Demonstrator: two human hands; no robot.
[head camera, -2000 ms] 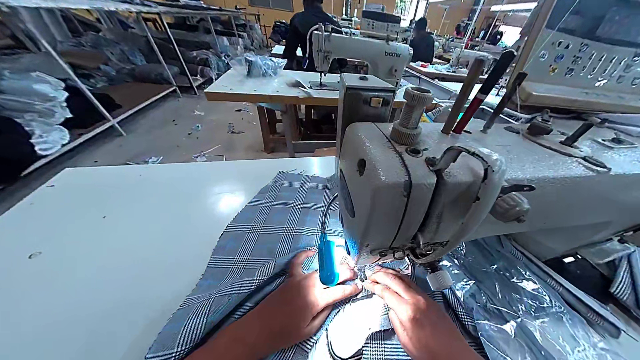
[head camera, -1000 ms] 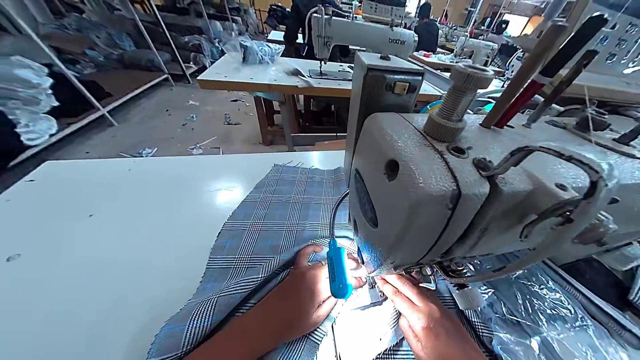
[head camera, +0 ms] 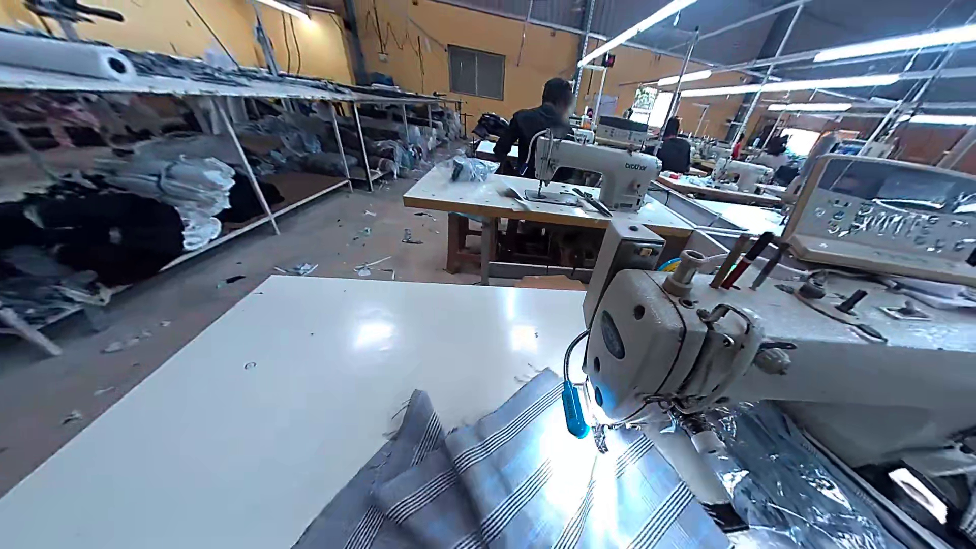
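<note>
Neither of my hands is in view. Plaid grey-blue fabric (head camera: 488, 480) with dark stripes lies bunched at the bottom centre, partly folded over itself, its frayed edge on the white sewing table (head camera: 252, 412). Above its right part stands the head of an industrial sewing machine (head camera: 648, 343). A small blue lamp (head camera: 574, 410) on a bent stalk hangs beside the needle area and lights the fabric brightly; glare hides detail there. Clear plastic (head camera: 793, 473) lies to the right, under the machine arm.
Ahead stands another table (head camera: 457, 200) with a Brother sewing machine (head camera: 602, 164) and a person (head camera: 534, 126) behind it. Shelving (head camera: 252, 175) with fabric bundles and plastic-wrapped stacks (head camera: 183, 191) runs along the left. Tools (head camera: 740, 263) stand upright on the near machine; scraps litter the floor.
Both hands, earlier on the fabric by the needle, have gone out of view. The fabric, flatter before, now lies folded and shifted. The view has tilted up.
</note>
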